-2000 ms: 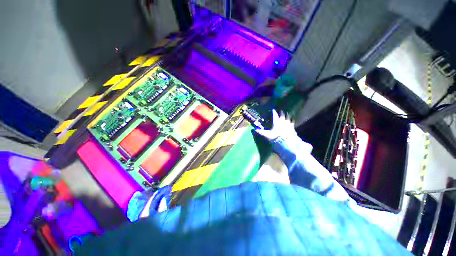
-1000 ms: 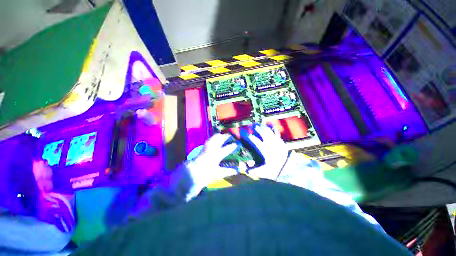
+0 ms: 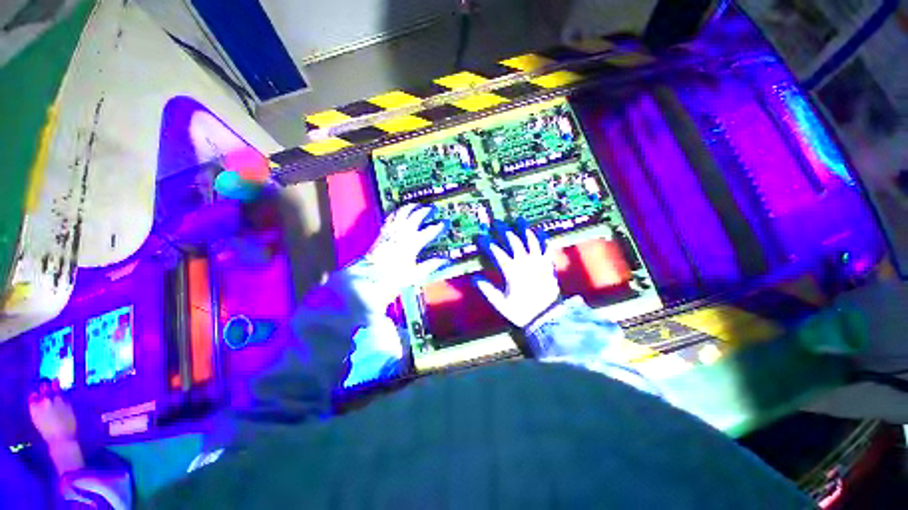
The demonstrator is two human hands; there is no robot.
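The pale green-yellow carrier [image 3: 652, 299] lies on the conveyor in front of me. Green circuit boards fill its two far windows [image 3: 528, 144] and two middle windows; the two near windows show red [image 3: 597, 267]. My left hand [image 3: 406, 247], in a white glove with blue fingertips, is at the left edge of the middle-left board [image 3: 466, 221], fingers spread over its edge. My right hand [image 3: 523, 277], gloved the same, is spread with its fingertips at that board's near edge and covers part of the near windows. Neither hand grips anything visible.
Black-yellow striped edges [image 3: 468, 90] run along both sides of the conveyor. At the left are a blue cup [image 3: 239, 332], a teal cup [image 3: 229, 183], two lit boards [image 3: 110, 344] and another person's hand [image 3: 55, 413]. A dark bin [image 3: 846, 463] is partly visible at lower right.
The board held between my hands near the carrier's near edge now lies in the middle-left window. Both hands have moved forward with it and spread. The view has shifted slightly.
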